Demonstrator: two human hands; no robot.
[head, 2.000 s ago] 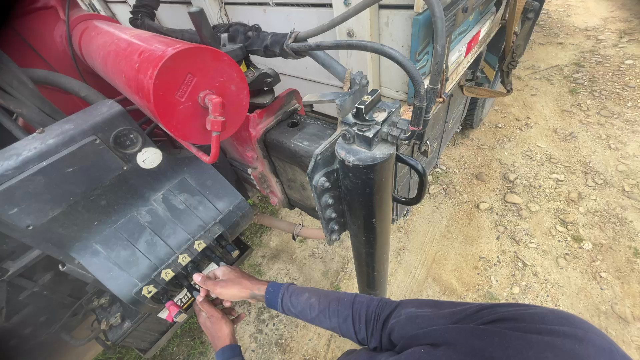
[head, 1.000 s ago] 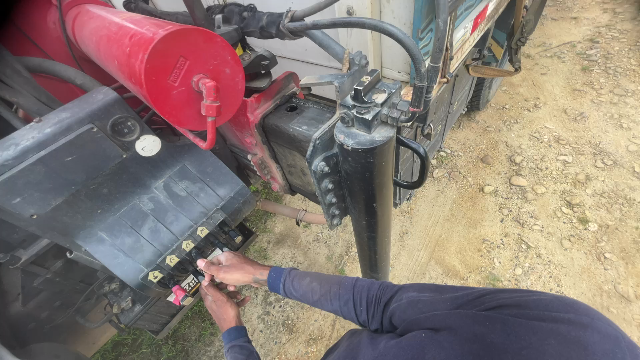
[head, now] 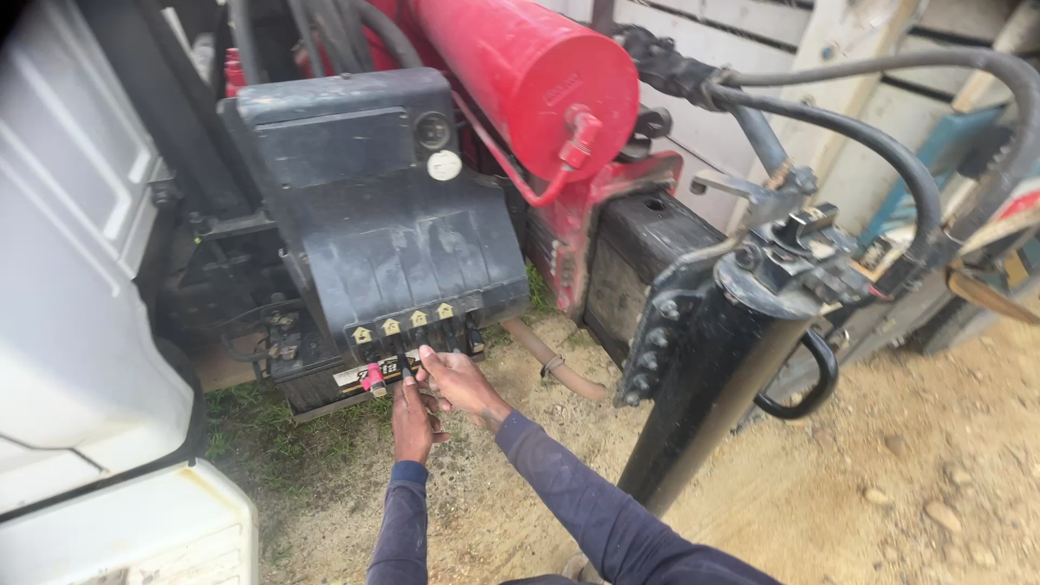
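A black control cover (head: 406, 219) with a row of yellow arrow decals stands over several short black control levers (head: 404, 364). My left hand (head: 413, 422) is below the row, its fingertips at one lever beside the lever wrapped in pink (head: 374, 379). Just to its right, my right hand (head: 463, 383) has its thumb and fingers at the neighbouring lever. Fingers overlap the lever ends, so the exact hold of each hand is hard to see. Behind the levers sits a battery (head: 309, 378) with a label.
Above the cover lies a red cylinder tank (head: 561, 97) with a red pipe. A black outrigger leg (head: 707, 390) with a loop handle (head: 804, 382) and thick hoses stands at right. White vehicle panels (head: 81, 325) fill the left edge. Gravelly ground and grass lie below.
The view has turned left, bringing the white panels in. My left hand now points up at a lever beside the pink-wrapped one; both hands remain at the lever row.
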